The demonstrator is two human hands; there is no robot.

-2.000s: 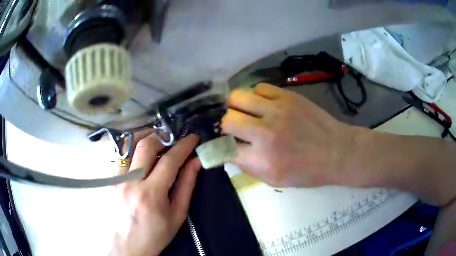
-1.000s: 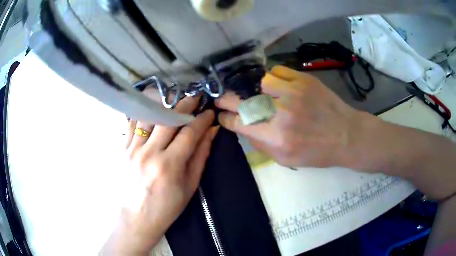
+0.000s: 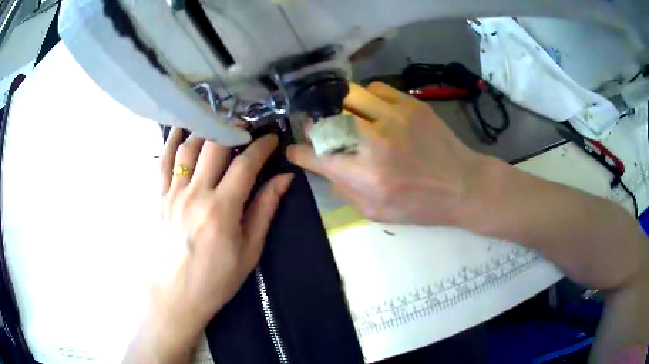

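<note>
The dark bag panel (image 3: pixel 309 284) runs from the bottom edge up under the sewing machine head (image 3: pixel 249 43), with a silver metal zipper (image 3: pixel 267 313) along it. My left hand (image 3: pixel 213 213) lies flat on the panel's left part, its fingertips near the needle area and a yellow ring on one finger. My right hand (image 3: pixel 405 163) is at the panel's right edge, partly behind the white cylindrical part (image 3: pixel 334 135). One fingertip touches the panel's edge; the other fingers are partly hidden by the machine. The needle itself cannot be made out.
Snips with red-and-black handles (image 3: pixel 441 92) and a black cord lie on the grey bed. A white cloth (image 3: pixel 544 75) and a second red-and-black tool (image 3: pixel 601 155) are farther right. Yellow tape (image 3: pixel 349 219) is at the bed's front edge. A printed ruler (image 3: pixel 455 288) follows the table's front edge.
The camera view has shifted, taking the tension knob out of the picture. My left thumb and fingers are spread wider on the panel. My right fingertip has moved slightly away from my left hand.
</note>
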